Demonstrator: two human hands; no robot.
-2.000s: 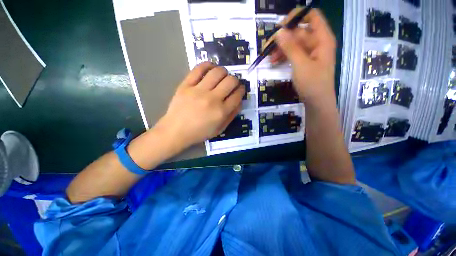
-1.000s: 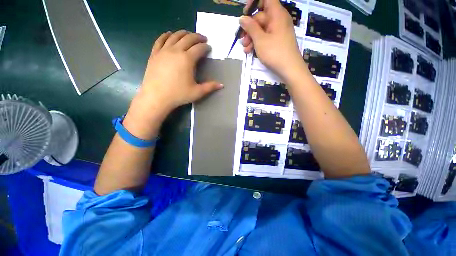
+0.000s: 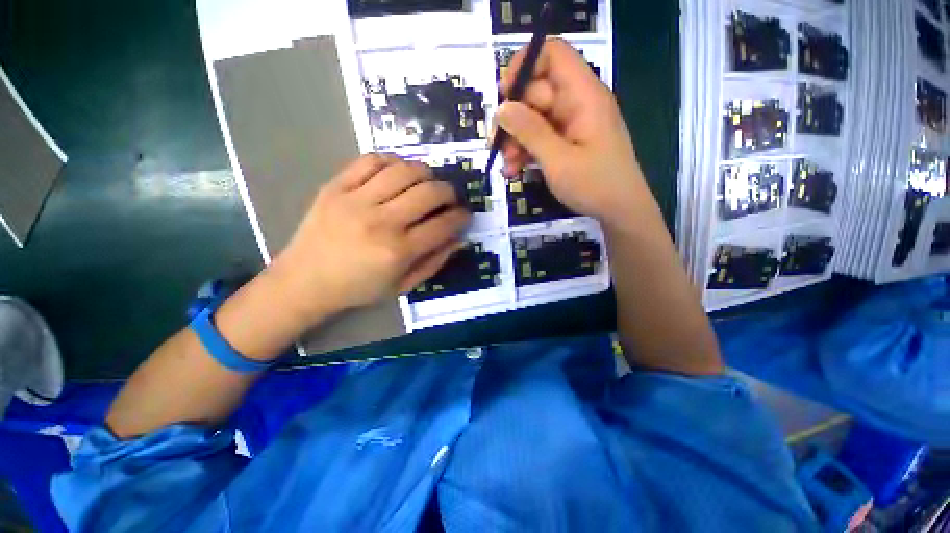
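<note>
A white tray (image 3: 456,314) holds black circuit boards in two columns. My right hand (image 3: 568,125) grips dark tweezers (image 3: 528,65), their tips pointing down at a board (image 3: 474,179) in the left column. My left hand (image 3: 380,229) rests over that column's left edge with curled fingers, partly covering the same board. Whether it holds the board is hidden. A grey-brown liner sheet (image 3: 281,135) with a white end lies left of the tray, partly under my left hand. No adhesive piece can be made out at the tweezer tips.
Stacked white trays with boards (image 3: 700,187) stand at the right. Another liner sheet (image 3: 26,156) lies on the green mat (image 3: 125,94) at the far left. A white fan (image 3: 26,349) is cut off by the left edge. A blue-sleeved person (image 3: 885,354) is at the right.
Since one second ago, my left hand has moved from the liner sheet onto the tray. The tweezers have moved from the liner to a left-column board. The view has also shifted.
</note>
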